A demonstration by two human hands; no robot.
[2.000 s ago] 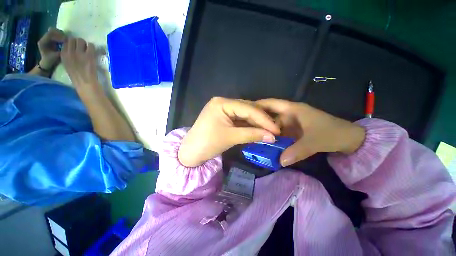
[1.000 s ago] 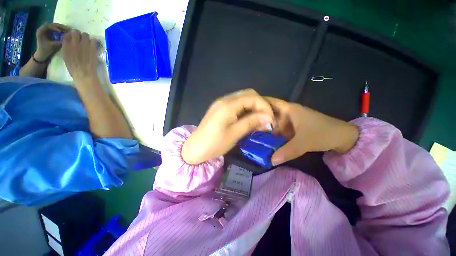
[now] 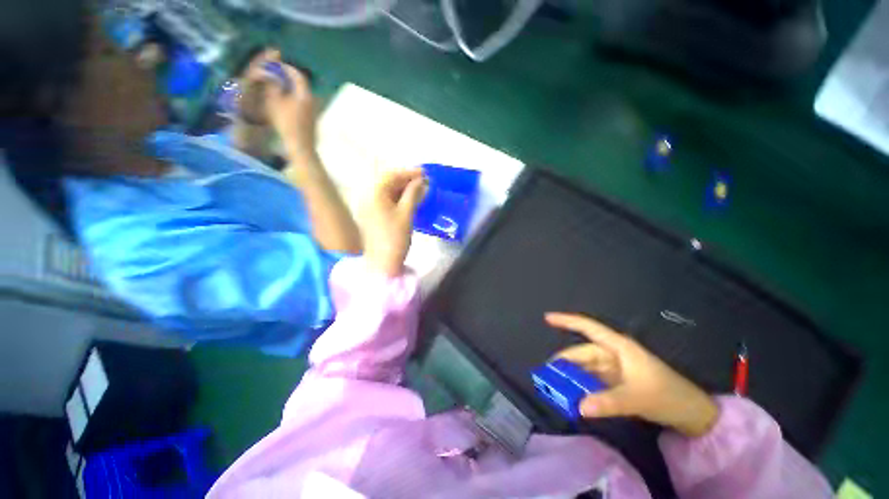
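Observation:
My right hand [image 3: 638, 380] holds a blue camera unit [image 3: 563, 388] between thumb and fingers over the near part of the black work tray [image 3: 560, 258]. The index finger is stretched out. My left hand [image 3: 392, 216] is raised at the left edge of the blue parts bin [image 3: 452, 200], with thumb and fingertips close together. Blur hides whether anything is between them. A thin pale metal loop [image 3: 676, 318] and a red pen [image 3: 742, 372] lie in the tray.
A person in blue [image 3: 214, 239] sits at the left, hands raised with a small blue piece. Two small blue items [image 3: 660, 152] lie on the green bench [image 3: 575, 117] beyond the tray. White looped objects [image 3: 487, 29] are at the top. A badge [image 3: 478, 390] hangs at my chest.
My left hand has left the blue unit and moved up and left to the bin. My right hand still holds the unit. The view has shifted, showing more bench beyond the tray.

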